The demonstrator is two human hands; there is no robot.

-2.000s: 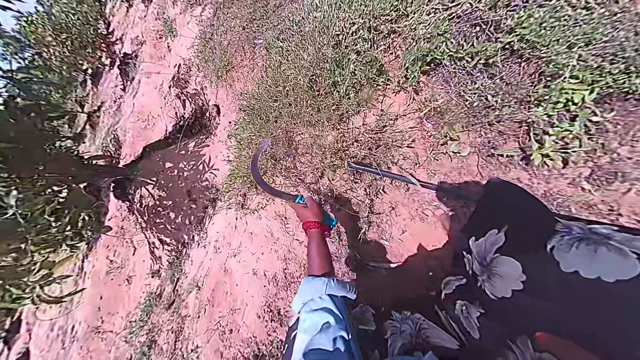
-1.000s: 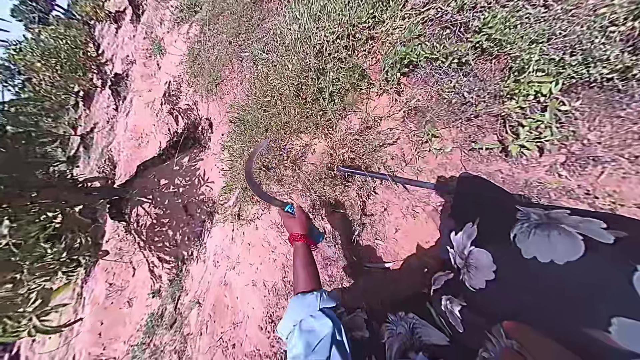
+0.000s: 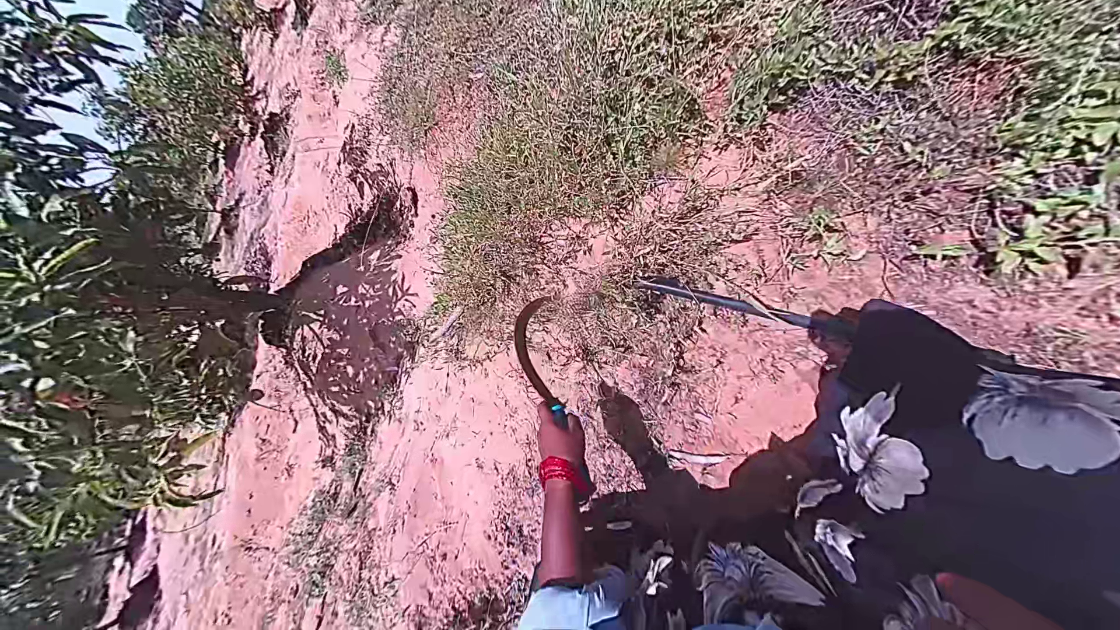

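My left hand [image 3: 562, 437], with red bracelets at the wrist, is closed round the handle of a sickle [image 3: 525, 354]. The curved dark blade points away from the fist, low over dry grass and reddish soil, with a turquoise band where blade meets handle. Deep in shade at the edge of the dark floral cloth [image 3: 945, 437], my right hand [image 3: 833, 331] appears closed round a long thin rod [image 3: 726, 302]; its fingers are hard to make out. The rod's far end reaches a low, dry grass clump [image 3: 665, 236]. Its near part is hidden by hand and cloth.
The view lies on its side. An eroded bank of red earth [image 3: 289, 201] has a shaded hollow [image 3: 350, 315]. Leafy branches [image 3: 96, 376] fill the left side. Green weeds [image 3: 1050, 192] grow at the upper right. My shadow falls beside the sickle hand.
The sickle has turned in my left hand, and its blade now looks narrower, with the tip curling toward the rod. Both hands keep their holds. The view has shifted somewhat.
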